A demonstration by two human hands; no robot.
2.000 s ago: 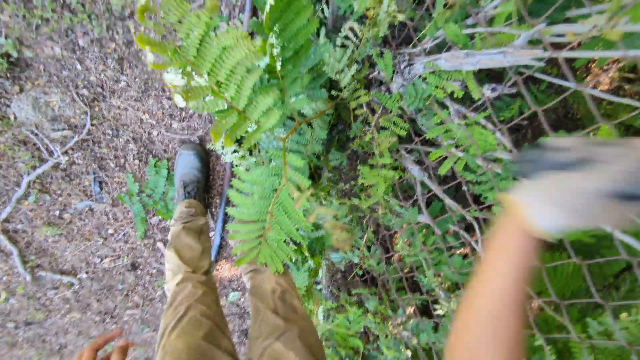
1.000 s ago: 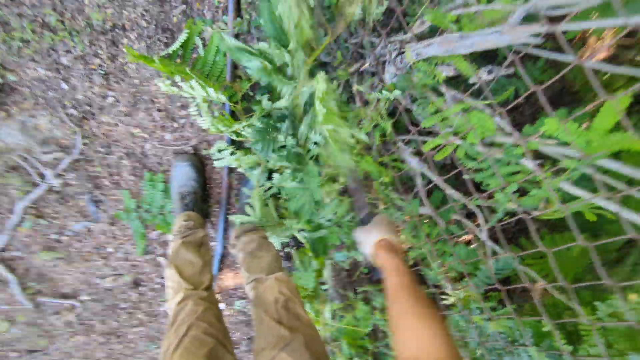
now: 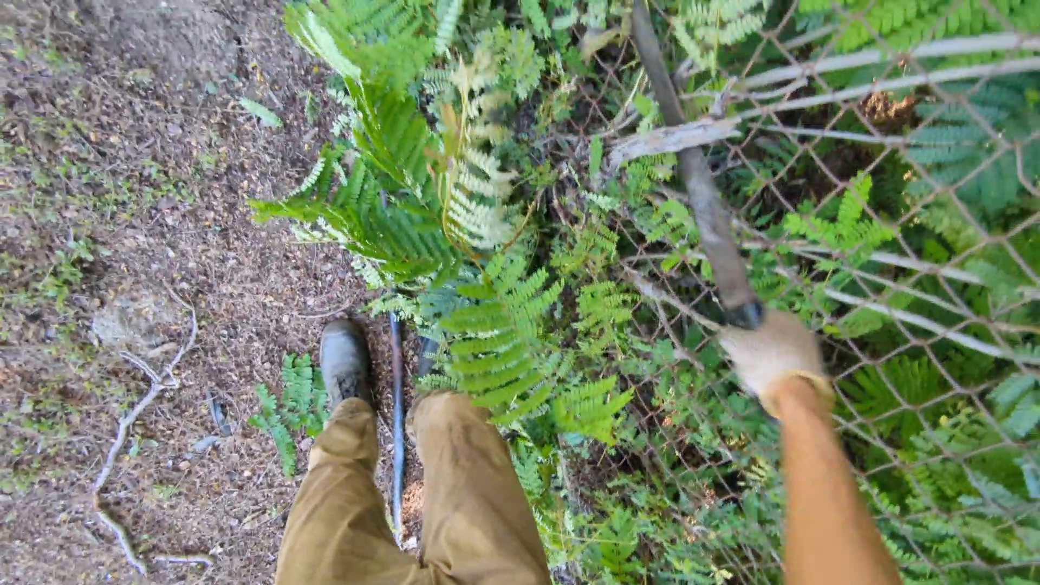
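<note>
My right hand [image 3: 772, 349], in a pale work glove, is shut on the dark handle of a machete [image 3: 707, 211]. Its long, worn blade points up and slightly left in the view, over the wire fence and beside a broken grey branch [image 3: 674, 140]. Left of the blade, leafy fern-like fronds [image 3: 496, 333] hang over the foot of the fence and partly cover one of my boots. My left hand is out of view.
A rusty chain-link fence [image 3: 934, 325] with grey stems and foliage fills the right side. A dark hose or pipe [image 3: 398, 422] runs between my legs. My boot [image 3: 345, 361] stands on leaf litter near a cut sprig [image 3: 296, 398] and a dry branch [image 3: 122, 431].
My right hand was far right, then came left to the fronds, and is now back to the right over the fence. My left hand's fingers, at the bottom edge two seconds ago, have left the view.
</note>
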